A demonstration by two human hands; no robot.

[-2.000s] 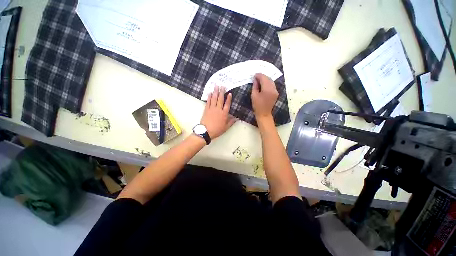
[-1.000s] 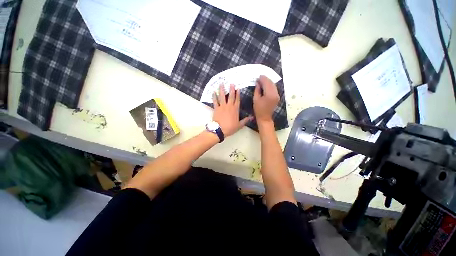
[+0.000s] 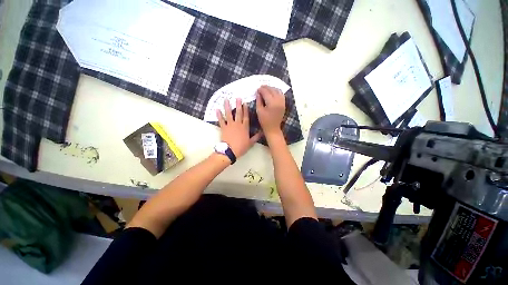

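A white crescent-shaped paper pattern (image 3: 238, 89) lies at the near corner of the dark plaid fabric lay (image 3: 223, 54). My left hand (image 3: 236, 129) lies flat with fingers spread, its fingertips at the crescent's lower left edge and on the cloth. My right hand (image 3: 271, 111) is at the crescent's right part, fingers curled with the tips together on its inner edge. Whether something small is between those fingertips cannot be told. A large pointed body panel pattern (image 3: 125, 44) lies on the lay at the upper left.
The cutting machine (image 3: 445, 161) stands at the right, its grey base plate (image 3: 331, 151) on the table. A brown and yellow box (image 3: 153, 149) with a dark tool lies left of my hands. A cut bundle (image 3: 399, 79) lies at the upper right.
The whole view has shifted, so the table's things sit further left. My left hand moved right along the crescent's edge at first. My right hand has stayed at the crescent's right part.
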